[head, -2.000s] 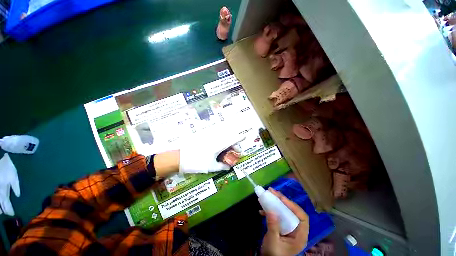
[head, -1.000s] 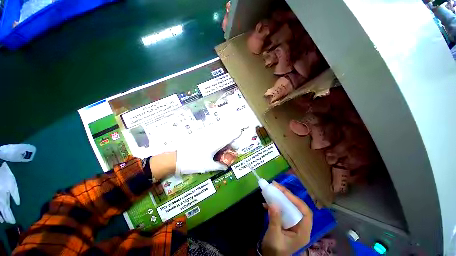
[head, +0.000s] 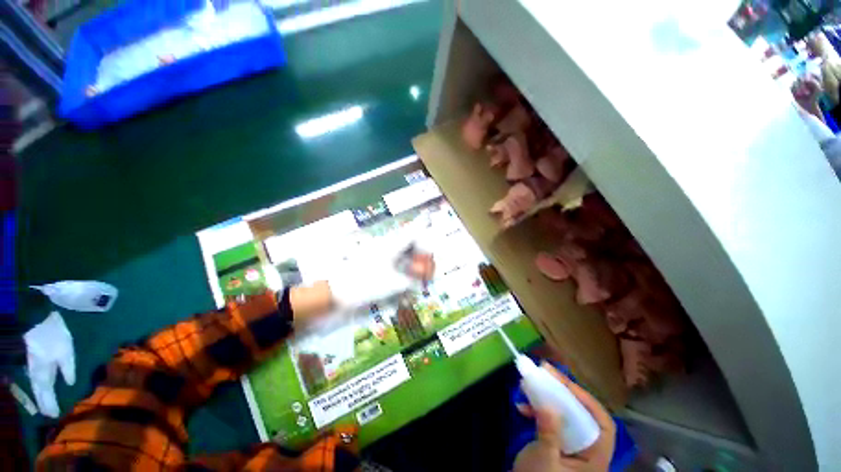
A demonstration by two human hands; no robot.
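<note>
A printed green and white sheet [head: 387, 406] lies on the dark green surface. My left hand [head: 369, 281], in a white glove and blurred by motion, is over the middle of the sheet. It holds a pink moulded part [head: 420, 266] at its fingertips. My right hand [head: 576, 442], bare, is at the lower right and grips a white glue bottle [head: 564, 410]. The bottle's thin nozzle points up and left over the sheet's right edge, apart from the pink part.
A carton [head: 475, 189] full of pink parts sits inside the grey housing [head: 636, 101] at right. A spare bottle [head: 81, 295] and white glove [head: 51, 355] lie at left. A blue bin [head: 175, 90] stands at upper left. Another person's hand [head: 808, 90] shows far right.
The view has shifted, showing more of the blue bin. My left hand has lifted up and away from the nozzle with the pink part. The bottle has moved a little right and down.
</note>
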